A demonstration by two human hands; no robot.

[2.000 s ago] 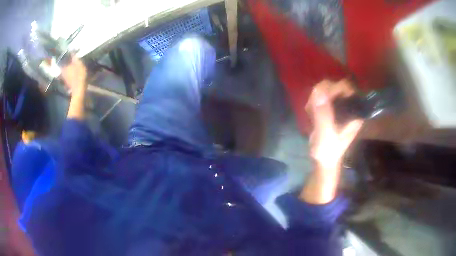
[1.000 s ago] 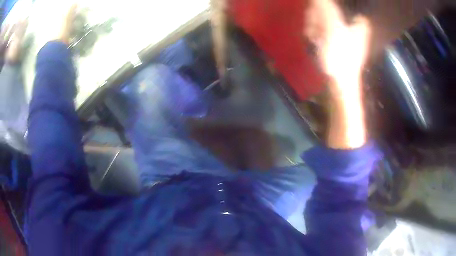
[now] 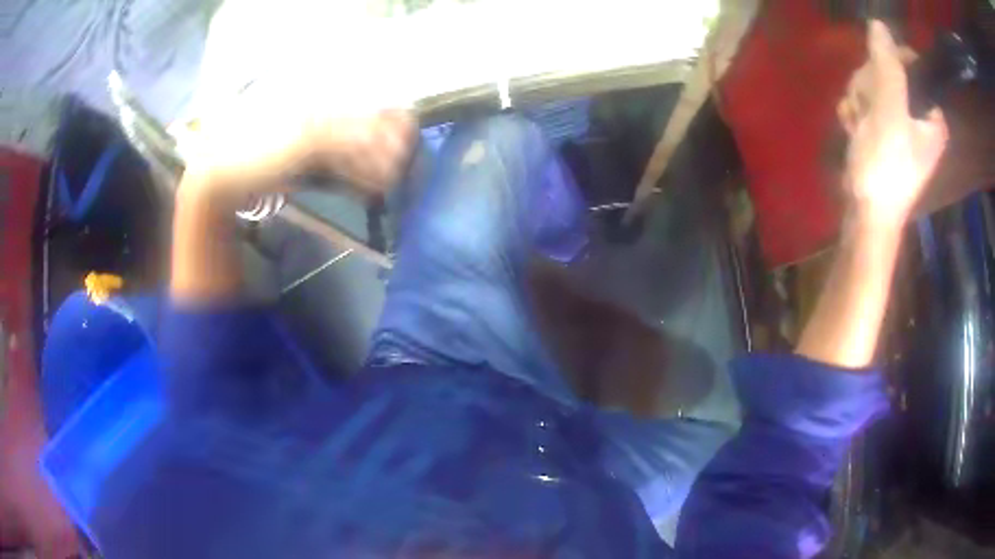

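The red gate panel (image 3: 780, 120) stands at the upper right. My right hand (image 3: 889, 137) is in front of it, index finger and thumb apart, beside a dark rounded part (image 3: 947, 71); whether it grips that part cannot be told. My left hand (image 3: 366, 153) is blurred at the front edge of the bright white worktable (image 3: 458, 44). Its fingers look curled, but glare and blur hide whether it holds anything. No small piece can be made out on the tabletop.
A blue bin (image 3: 93, 382) with an orange-yellow tie (image 3: 104, 287) is at the left. A wooden table leg (image 3: 676, 126) stands beside the gate. Shiny dark machine parts (image 3: 966, 360) are at the far right. Grey cloth (image 3: 104, 49) shows at the upper left.
My left hand has come back from over the tabletop to its front edge. My right hand is still by the gate, now farther right in the picture. The view has shifted, bringing the blue bin back in.
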